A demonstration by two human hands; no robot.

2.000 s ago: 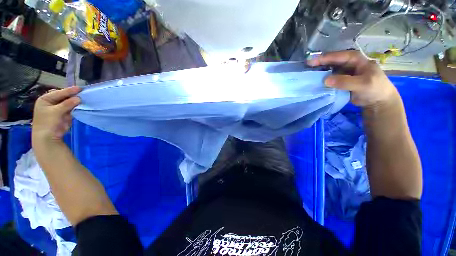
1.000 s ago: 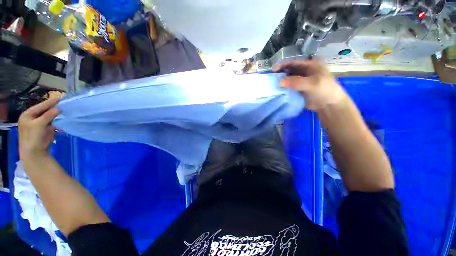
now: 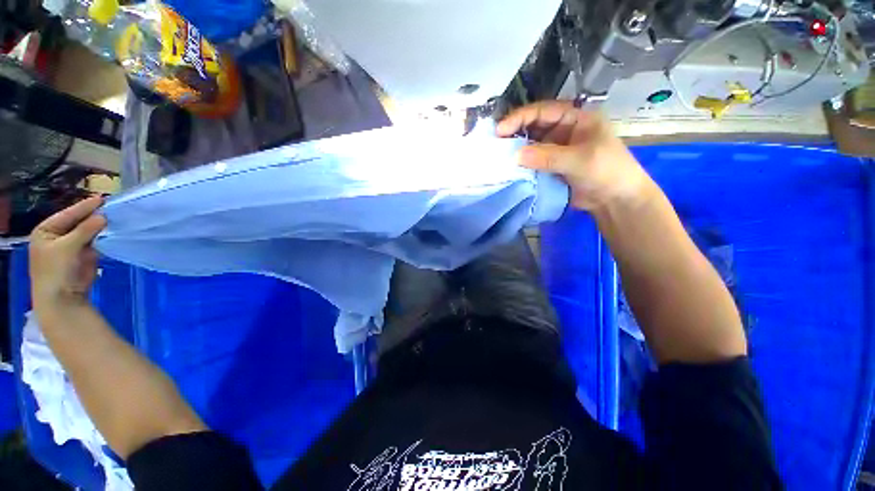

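A light blue shirt is stretched between my hands, with its long straight edge upward. Small white dots, like buttons, show along that edge. My left hand pinches the shirt's far left end. My right hand pinches its right end, close beside the needle area. The white head of the sewing machine stands above the cloth. Its bright lamp washes out the cloth under it, so the clamp and needle cannot be made out. A loose part of the shirt hangs down in the middle.
Blue bins stand right and left of my lap; blue cloth lies partly hidden in the right one. White cloth is at far left. A drink bottle lies at upper left, near a fan. Metal feeder parts are at upper right.
The shirt and both hands have shifted left. My right hand has come in close to the lit needle area, and the cloth bunches more at the right end.
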